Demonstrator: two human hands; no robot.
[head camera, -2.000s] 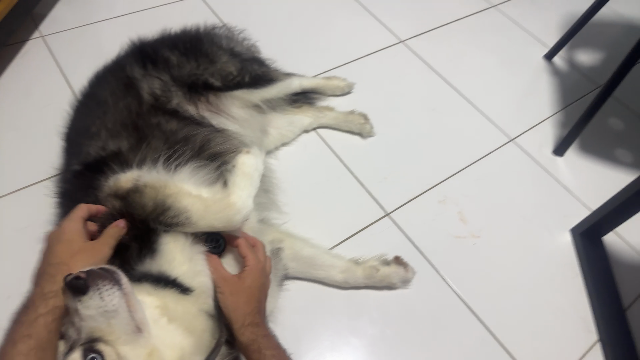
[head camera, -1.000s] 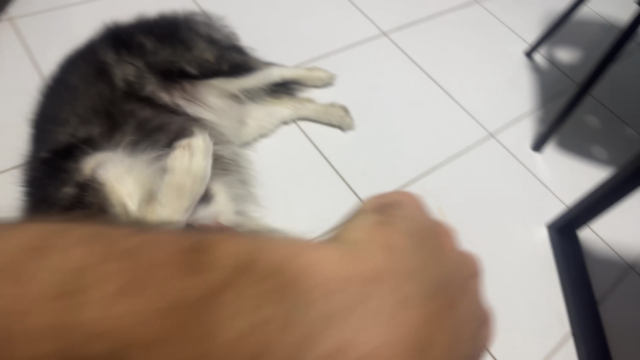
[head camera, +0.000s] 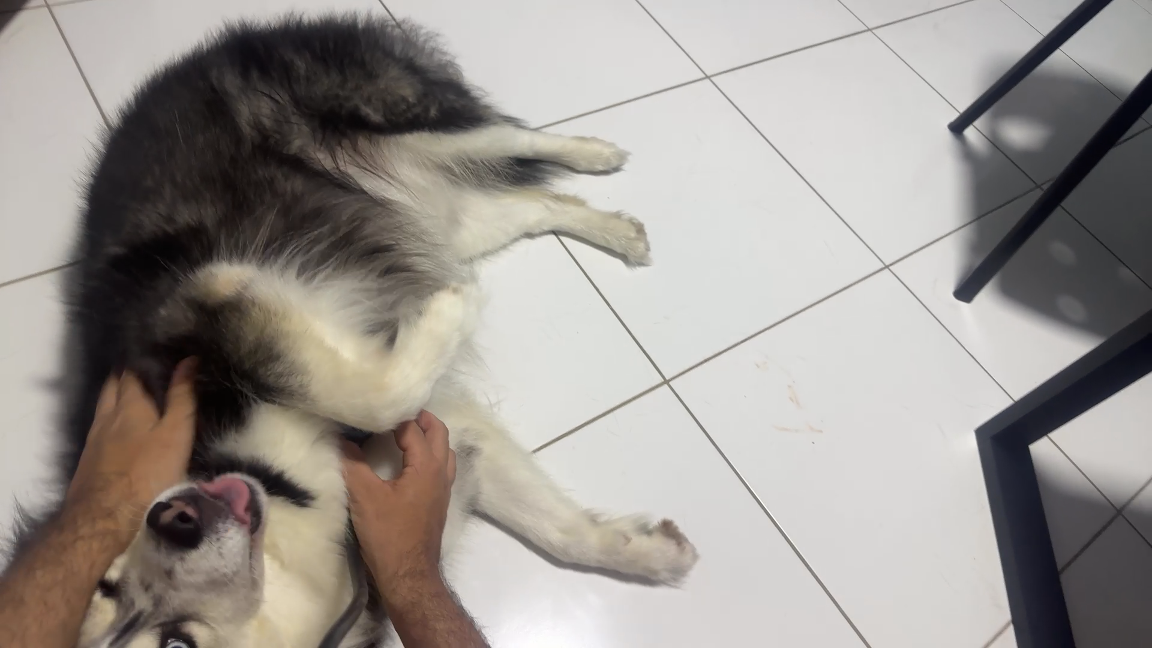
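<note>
A black and white husky-like dog (head camera: 261, 207) lies on its side on the floor, its head at the bottom left and its tongue over its nose area. My left hand (head camera: 139, 441) rests in the dark fur at its shoulder, fingers apart and tips partly buried. Against the chest, below the bent foreleg, is my right hand (head camera: 405, 495), fingers curled; a small dark object shows at its fingertips, mostly hidden. A dark strap or cord (head camera: 355, 594) runs beside the dog's neck, left of my right wrist.
White floor tiles (head camera: 774, 315) with dark joints surround the dog. Two thin black legs of furniture (head camera: 1053, 189) stand at the upper right, casting a shadow. A black angular frame (head camera: 1021, 504) is at the lower right. Faint brownish smears mark one tile.
An arm that stretched across the lower view one second ago has drawn back. Both hands are on the dog now. The dog's tongue is out, unlike two seconds ago.
</note>
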